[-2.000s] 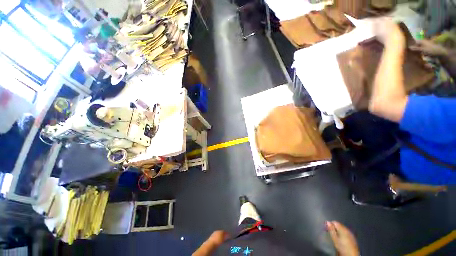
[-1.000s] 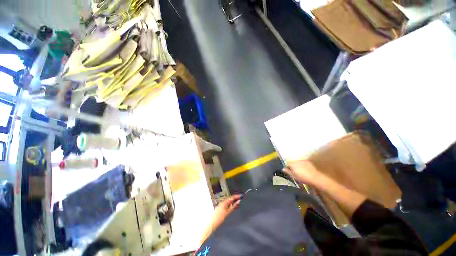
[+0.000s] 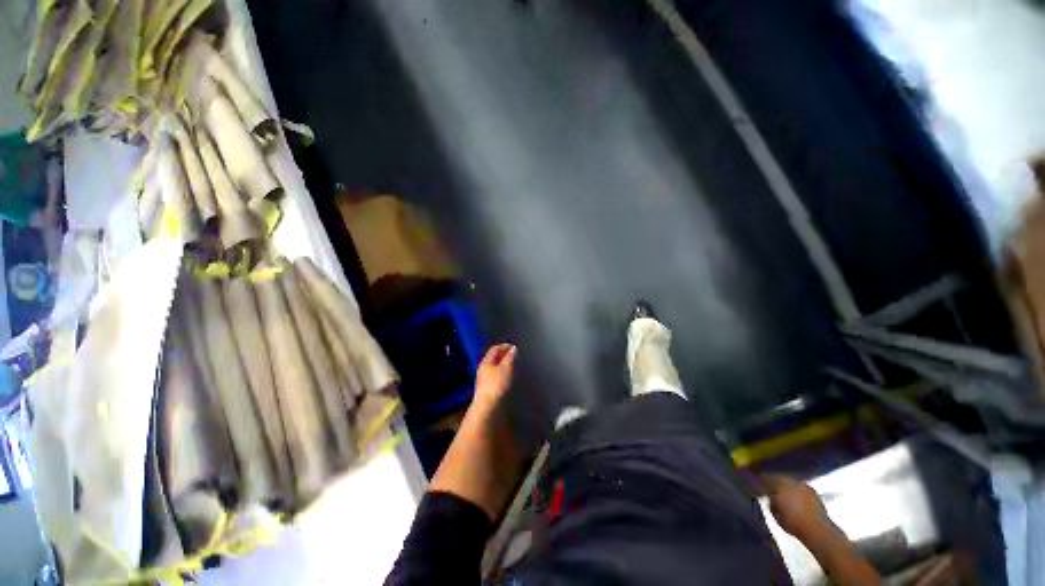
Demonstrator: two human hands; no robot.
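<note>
My left hand (image 3: 495,372) hangs low at the centre, its fingers loosely curled, with nothing seen in it. My right hand (image 3: 800,513) is at the lower right over a white tabletop (image 3: 900,492); it is blurred, and whether it touches the top cannot be told. Neither hand touches the tan-grey pieces with yellow edges (image 3: 258,366), which lie in overlapping rows on the white table (image 3: 364,509) at the left.
A blue bin (image 3: 464,343) and a brown carton or board (image 3: 395,235) are on the floor beside the left table. A dark aisle (image 3: 573,195) runs ahead, with my light shoe (image 3: 651,349) in it. Metal bars (image 3: 934,349) and a yellow line (image 3: 791,441) are at the right.
The view has moved forward along the aisle. The sewing machine has left the picture, and the stacked pieces are nearer. My right hand is no longer beside the brown piece on the white top.
</note>
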